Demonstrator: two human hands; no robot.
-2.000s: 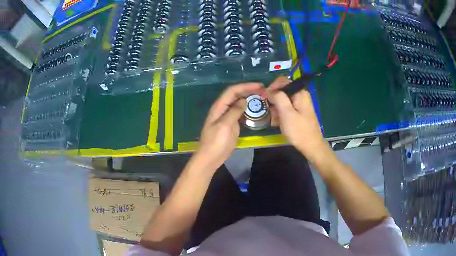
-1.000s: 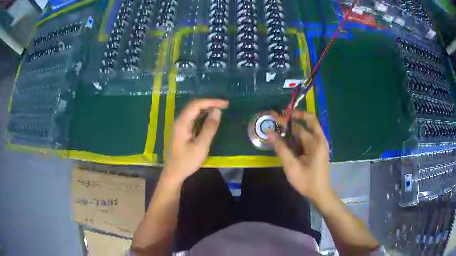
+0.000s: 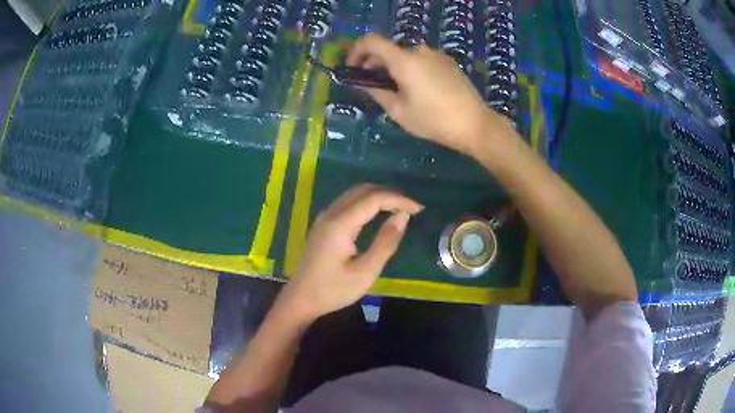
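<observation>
The round test fixture, a silver disc with a brass-gold ring and pale centre, lies on the green mat, its lead leaving at the upper right. My right hand reaches over the clear blister tray and holds the black pen-like test probe, its thin tip pointing left. No round component shows in its fingers. My left hand is over the mat left of the fixture, its thumb and index finger curved with a small gap, with nothing visible between them.
Clear side trays with dark round parts lie at left and right. Yellow tape and blue tape mark the mat. Handwritten cardboard boxes are below left. A dark cable runs along the right of the blister tray.
My right hand has moved from the fixture forward and left over the tray with the probe. The white-ringed disc no longer shows on the fixture. The view has shifted, so the scene sits further right.
</observation>
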